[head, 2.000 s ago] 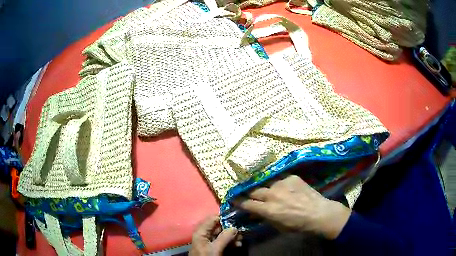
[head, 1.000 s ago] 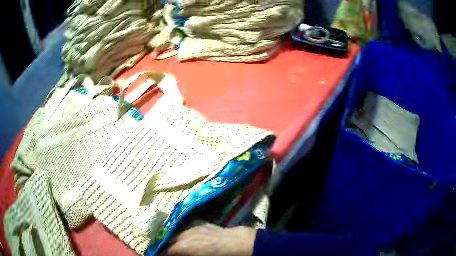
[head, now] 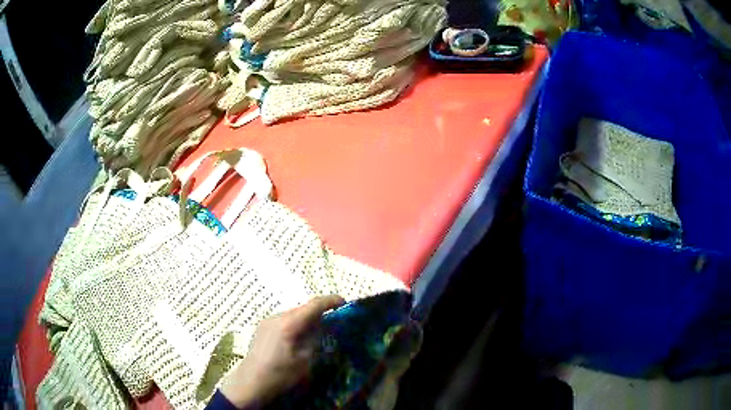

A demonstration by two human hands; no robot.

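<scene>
A cream ribbed tote bag (head: pixel 228 280) lies on the table, its mouth toward the lower right and turquoise-blue flowered lining (head: pixel 361 344) showing there, dark and blurred. My left hand (head: pixel 280 348) comes in from the bottom edge and grips the bag's mouth edge, fingers toward the lining. My right hand is not visible. A handle loop (head: pixel 260 164) stands at the bag's far end.
Other cream bags lie under and left of it. Tall bag piles (head: pixel 337 60) stand at the table's far side. A black tray (head: pixel 481 52) holds a pale ring. The blue bin (head: pixel 601 296), right of the red table (head: pixel 385 176), holds a folded bag (head: pixel 629 164).
The view has swung right and now shows more of the bin. My right hand has left the picture from the bag's mouth; my left hand has come into view on the mouth edge.
</scene>
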